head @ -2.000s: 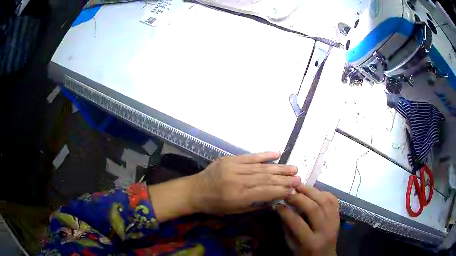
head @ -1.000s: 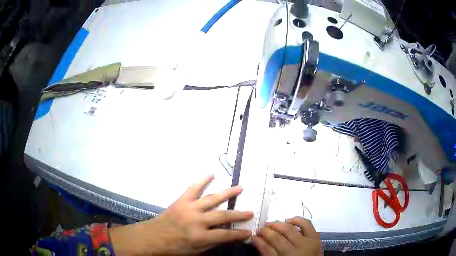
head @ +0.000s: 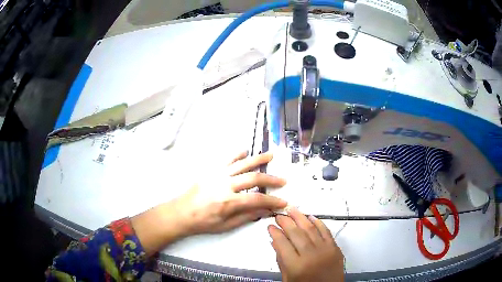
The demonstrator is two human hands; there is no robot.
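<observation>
A pale strip (head: 278, 190) with a dark edge lies under the presser foot (head: 297, 154) of the white-and-blue sewing machine (head: 325, 93). My left hand (head: 231, 198) lies flat on the strip, fingers spread, just left of and in front of the needle area. My right hand (head: 308, 242) pinches the near end of the strip; its fingertips touch those of my left hand. Much of the strip is hidden by the hands and glare. Joined khaki and beige pieces (head: 148, 106) trail left from behind the machine head across the table.
Red-handled scissors (head: 437, 228) lie at the right, beside a bunched navy-and-white striped cloth (head: 418, 165) under the machine arm. A blue flexible lamp arm (head: 236, 27) and its white paddle end (head: 184, 104) stand over the table. A ruler scale (head: 220, 272) runs along the front edge.
The view has shifted toward the machine. Both hands have moved forward along with the strip, now close to the needle. The trailing sewn pieces are now more visible behind.
</observation>
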